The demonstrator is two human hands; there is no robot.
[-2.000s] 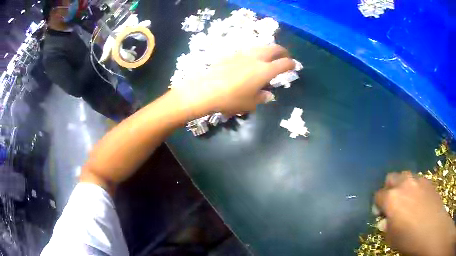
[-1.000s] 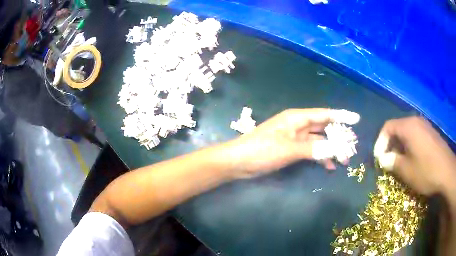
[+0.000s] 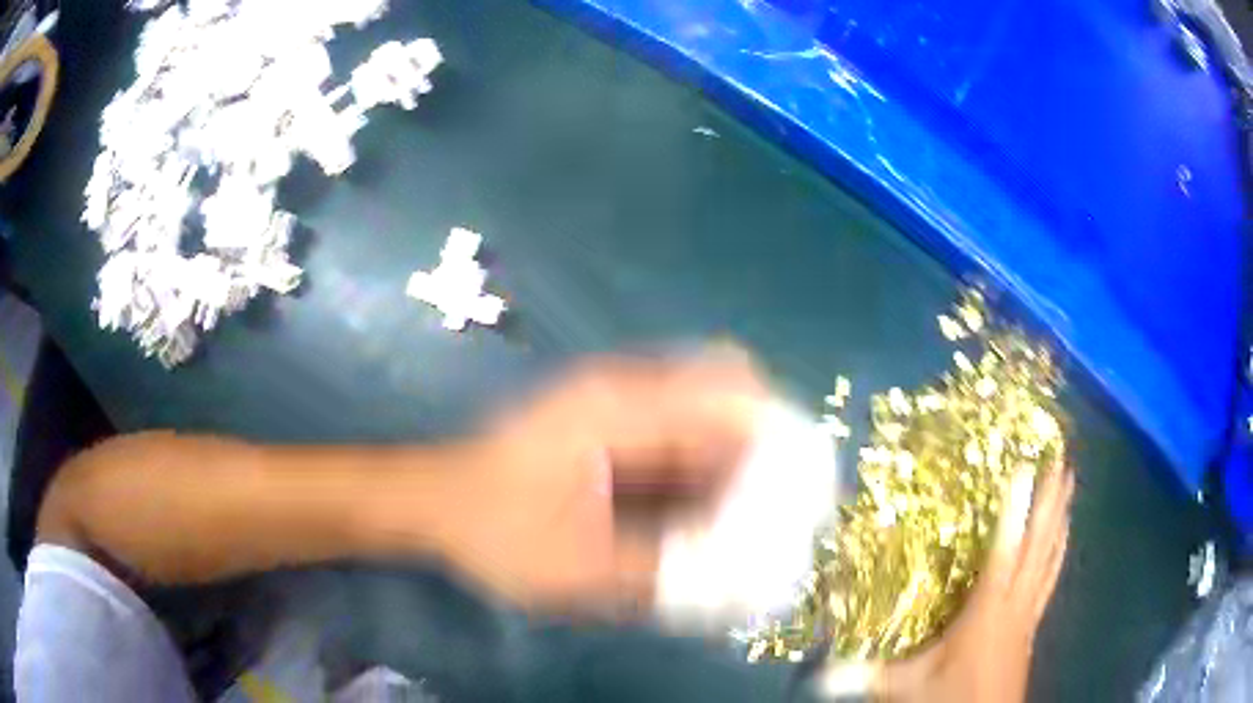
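My left hand (image 3: 605,481) is blurred near the middle of the view, its fingers closed around a white housing (image 3: 776,515); the blur hides the housing's edges and where the fingertip coverings end. My right hand (image 3: 996,604) lies at the lower right against the heap of brass terminals (image 3: 934,481), thumb low and fingers along the heap's right side. Whether it holds any terminals I cannot tell. One loose white housing (image 3: 459,282) lies on the dark green mat, left of the middle.
A large heap of white housings (image 3: 206,165) lies at the upper left of the mat (image 3: 577,179). A tan tape roll (image 3: 41,103) is cut off at the left edge. A blue surface with a raised edge (image 3: 879,179) bounds the mat at upper right.
My left hand left the white heap and came toward the brass terminals with a housing in it. My right hand moved down around the heap's right side. The view has shifted right.
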